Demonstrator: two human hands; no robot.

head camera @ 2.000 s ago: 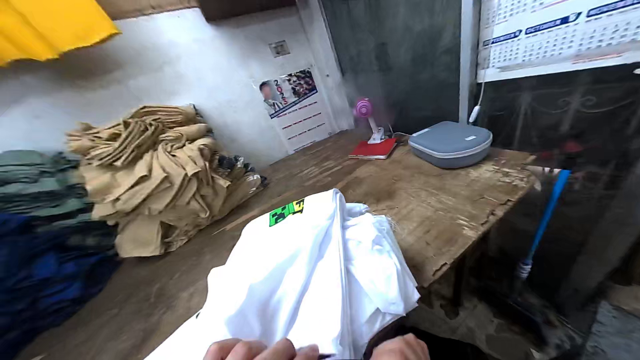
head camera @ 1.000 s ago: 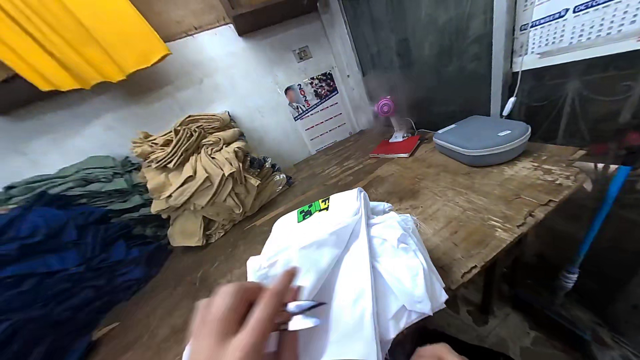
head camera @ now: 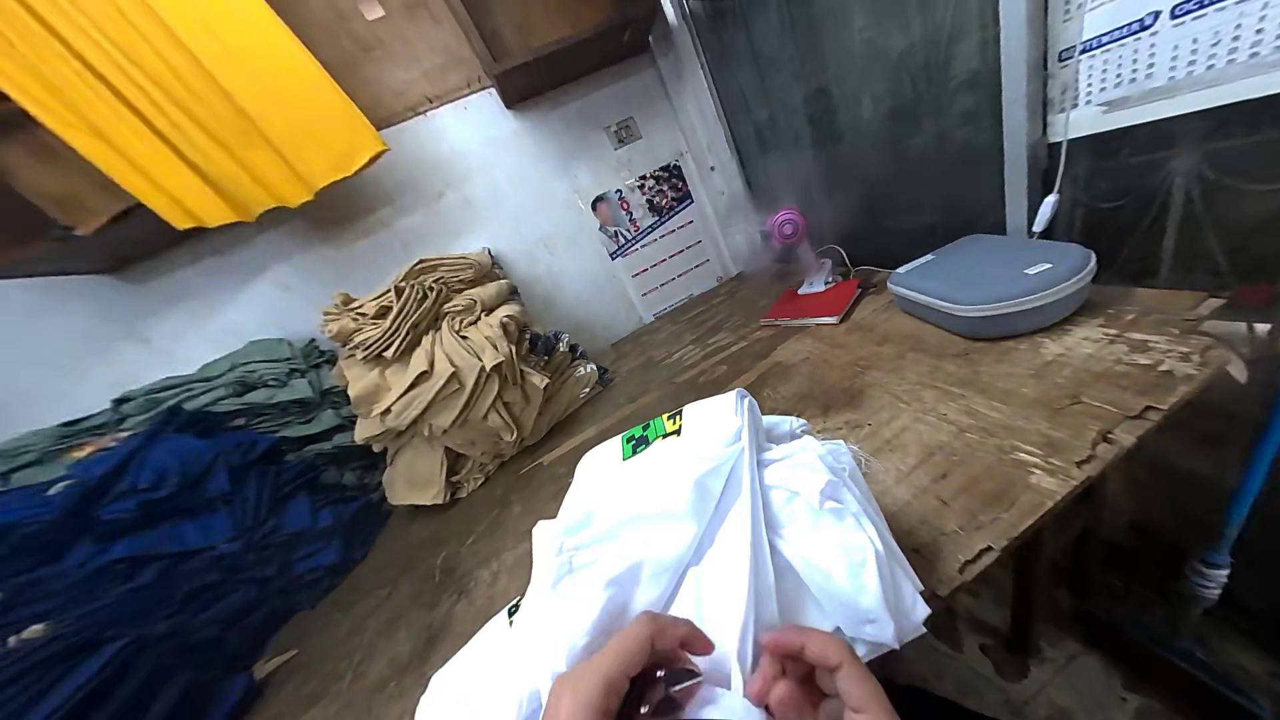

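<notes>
A pile of white cloth garments (head camera: 640,540) with a green, yellow and black print lies on the wooden table at the lower middle. My left hand (head camera: 635,670) is at the lower edge of the view, over the white cloth, with its fingers curled around a small dark and shiny metal tool (head camera: 672,688), partly hidden by the fingers. Its exact kind is unclear. My right hand (head camera: 815,675) is just to the right, its fingertips bent together at a fold of the white cloth. The two hands are a short gap apart.
Tan folded garments (head camera: 450,370), green cloth (head camera: 240,390) and dark blue cloth (head camera: 160,550) are heaped at left. A pink fan (head camera: 788,228), red book (head camera: 812,302) and grey zip case (head camera: 990,285) stand at the back. Yellow cloth (head camera: 190,100) hangs above. The table's right edge (head camera: 1090,465) is chipped.
My left hand, which held the pointed metal tool above the cloth's left part a second ago, is now lower and closer to my right hand. My right hand has come further into view.
</notes>
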